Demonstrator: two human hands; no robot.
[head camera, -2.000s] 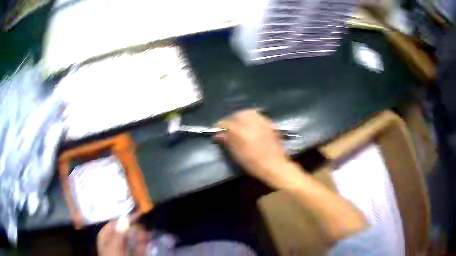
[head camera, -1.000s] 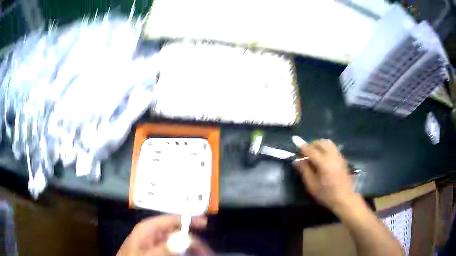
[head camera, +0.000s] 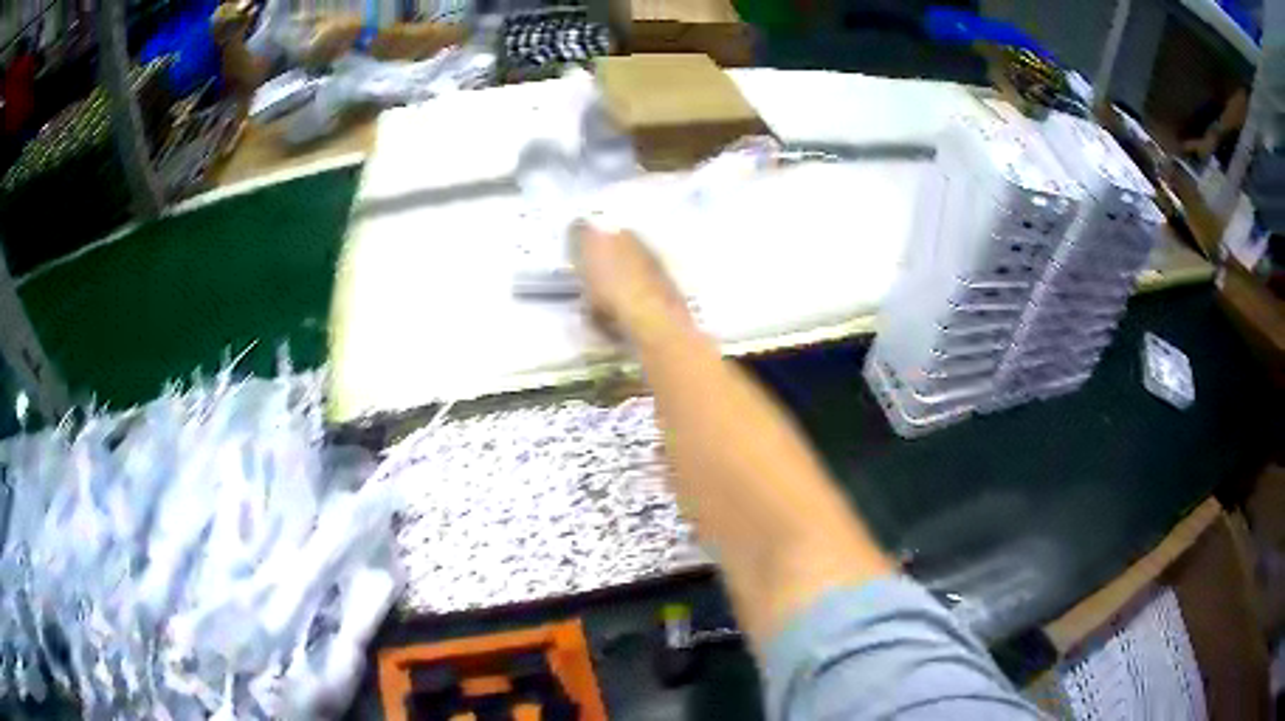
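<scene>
My right hand (head camera: 620, 279) is stretched out over the pale board, blurred, with its fingers at the right edge of a white housing (head camera: 544, 268). It appears to grip this housing, which has a blurred clear bag around its upper side. The orange fixture (head camera: 565, 654) is cut off at the bottom edge; its black blocks show and no housing is in it. The mallet (head camera: 677, 645) lies right of the fixture, its handle partly hidden by my forearm. My left hand is out of the picture.
The clip tray (head camera: 529, 507) lies beyond the fixture. Bagged cords (head camera: 183, 549) are heaped at left. Stacked housings (head camera: 986, 282) stand at right, with a small white piece (head camera: 1167, 369) beyond. A brown box (head camera: 677, 106) sits on the pale board (head camera: 423, 296). An open carton (head camera: 1141, 662) is lower right.
My right hand has moved from beside the mallet to the pale board. The housing has left the fixture. My left hand has gone out of view, and the view has tilted up.
</scene>
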